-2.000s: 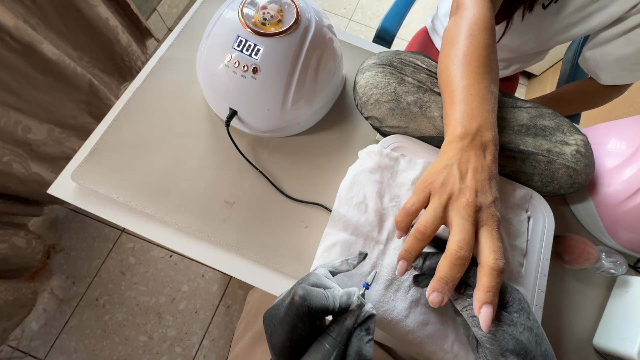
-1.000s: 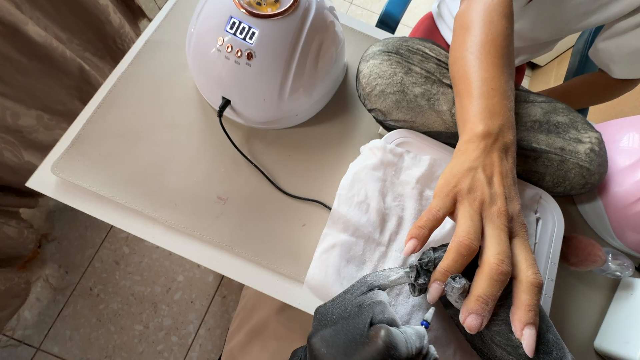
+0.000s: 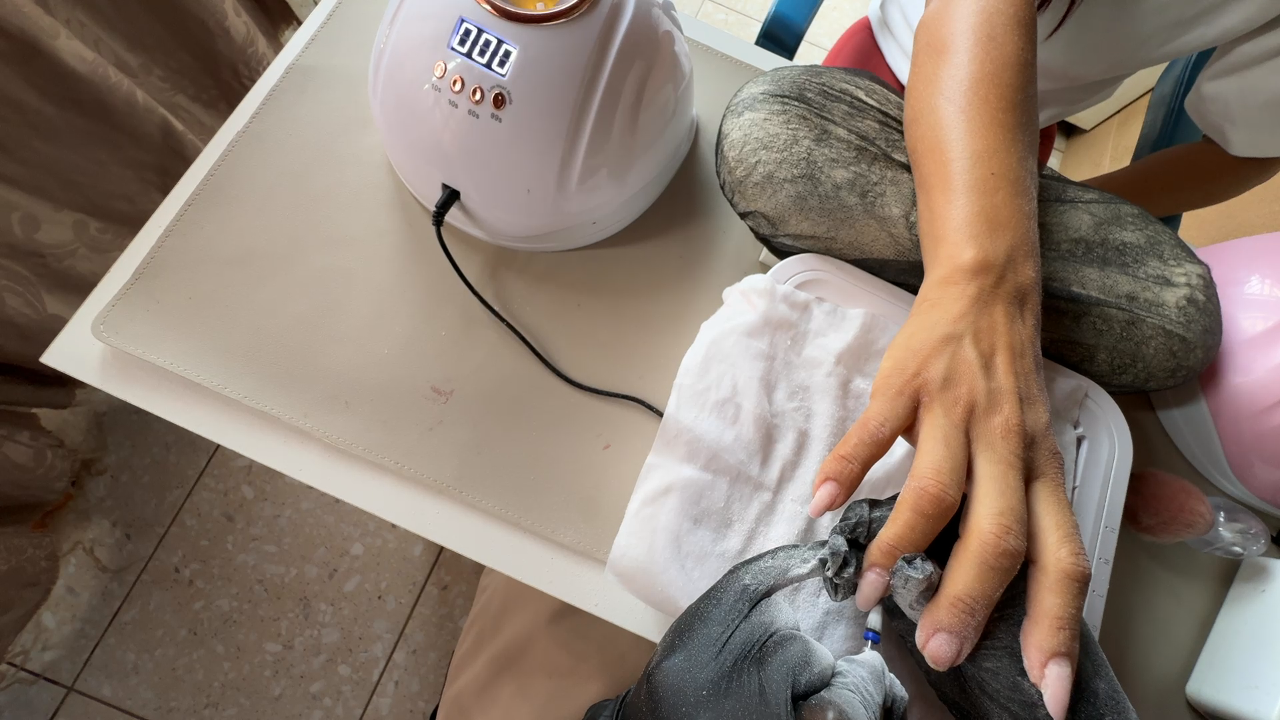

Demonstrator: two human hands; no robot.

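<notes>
Dusty black gloves cover both my hands. My left hand (image 3: 770, 640) holds a nail drill bit with a blue band (image 3: 872, 634), its tip at a fingernail of another person's hand (image 3: 975, 420); the handpiece is mostly hidden in the glove. From beneath, my right hand (image 3: 1030, 650) supports that person's fingers, a gloved fingertip showing between two of them. The person's hand lies palm down with fingers spread, above a white cloth (image 3: 760, 420) on a white tray (image 3: 1108, 480). White dust coats the gloves.
A white nail lamp (image 3: 540, 130) with a lit display stands on the beige mat (image 3: 300, 300), its black cable (image 3: 520, 340) running to the cloth. A dark dusty armrest cushion (image 3: 830, 160) lies under the person's forearm. At right are a pink device (image 3: 1245, 370), a brush (image 3: 1170, 505) and a white box (image 3: 1240, 640).
Two seconds ago the bit was left of the other person's fingers; now it is at a fingernail. My gloved fingers have closed around that finger. The view has shifted slightly.
</notes>
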